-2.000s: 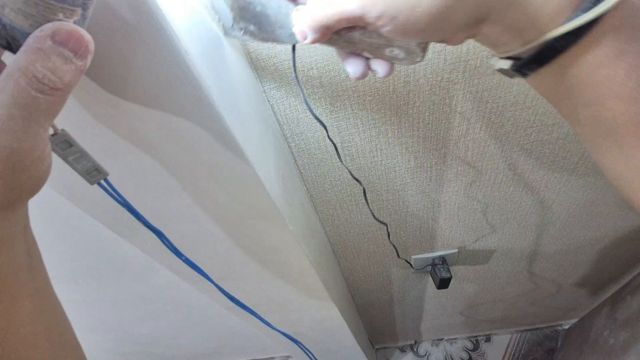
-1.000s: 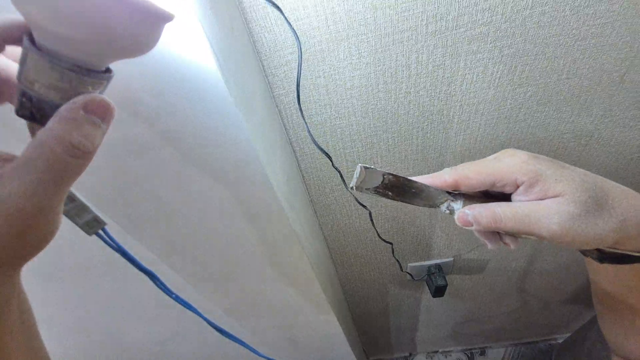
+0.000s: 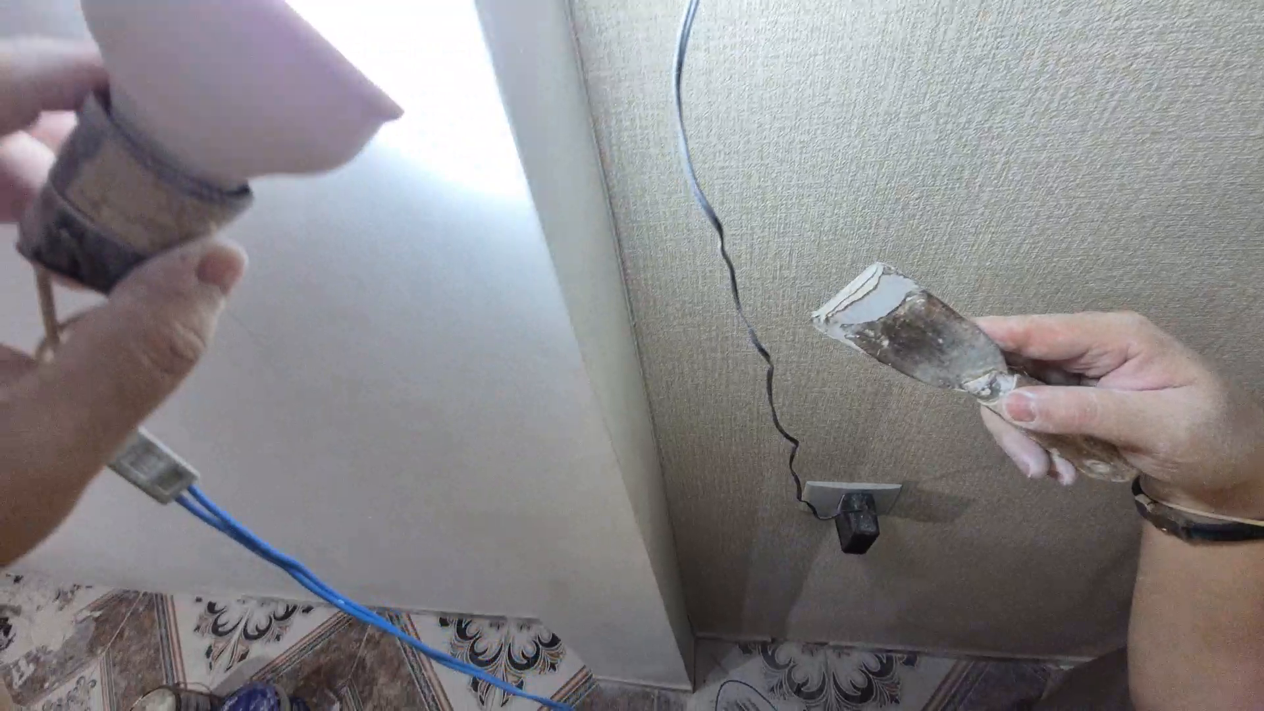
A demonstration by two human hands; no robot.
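Note:
My left hand [image 3: 118, 365] grips the dark, taped socket [image 3: 138, 197] of a lit lamp [image 3: 237, 89] at the upper left; its light falls on the smooth white wall. Below that hand, a grey connector [image 3: 153, 466] joins a blue two-strand cable [image 3: 336, 597] running down right. My right hand [image 3: 1116, 395] holds a worn putty knife [image 3: 928, 336] by its handle, blade pointing up left. White filler sticks to the blade's tip. The knife is in front of the textured wallpaper, beside a dark hanging wire; whether it touches the wall cannot be told.
A black plug adapter [image 3: 857, 523] sits in a wall socket [image 3: 820, 494], with a thin dark wire [image 3: 733, 276] running up from it. The white wall's corner [image 3: 632, 474] juts beside the wallpaper. Patterned floor [image 3: 365, 662] lies below, with round containers [image 3: 252, 696] at the lower left.
My right hand with the putty knife has come down from the top of the view, and the blade now shows its flat face. The lamp has come further into view.

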